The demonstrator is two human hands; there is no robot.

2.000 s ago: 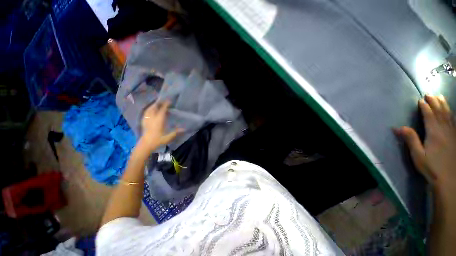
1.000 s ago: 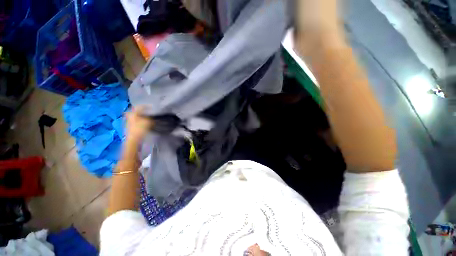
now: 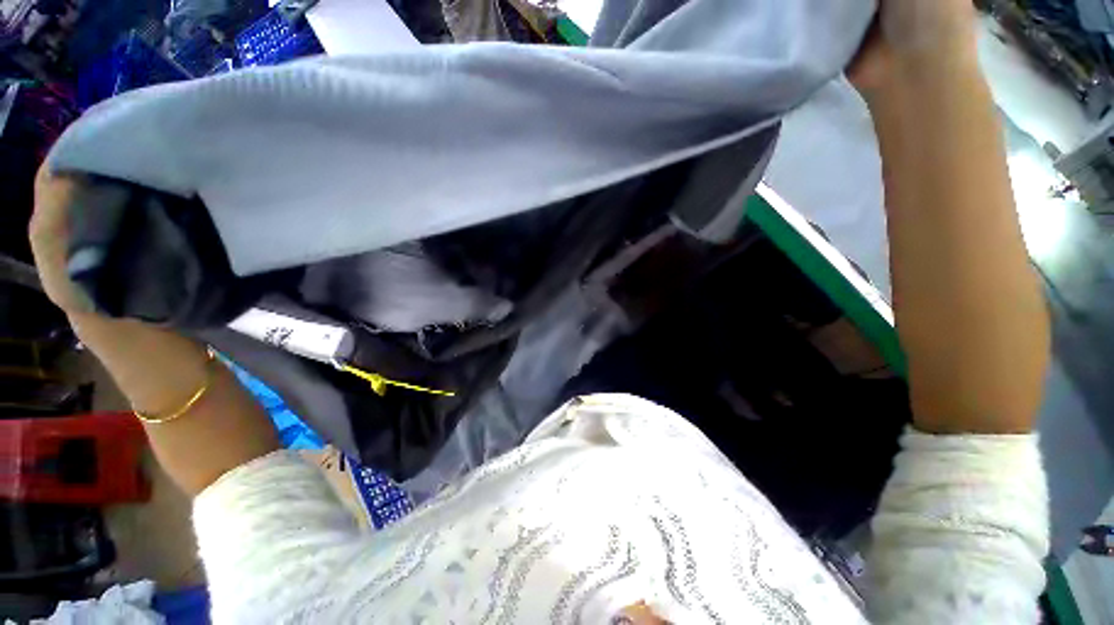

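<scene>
A large grey garment panel [image 3: 464, 134] is stretched between my two hands above my lap. My left hand [image 3: 55, 238] grips its dark, bunched end at the far left; the cloth covers most of the fingers. My right hand [image 3: 898, 37] holds the other end at the top right, partly cut off by the picture's edge. Dark fabric hangs below the panel. A white tag [image 3: 293, 333] with a yellow tie [image 3: 381, 383] hangs from it.
The white table with a green edge [image 3: 831, 263] runs down the right, with grey fabric [image 3: 837, 159] on it under a bright lamp. A red crate [image 3: 76, 458] stands on the floor at left. Blue fabric [image 3: 279, 409] and a blue basket [image 3: 381, 494] show below the panel.
The right hand has left the fabric on the table and now holds the panel. Both hands have lifted the grey panel and spread it wide, the left hand moving far left.
</scene>
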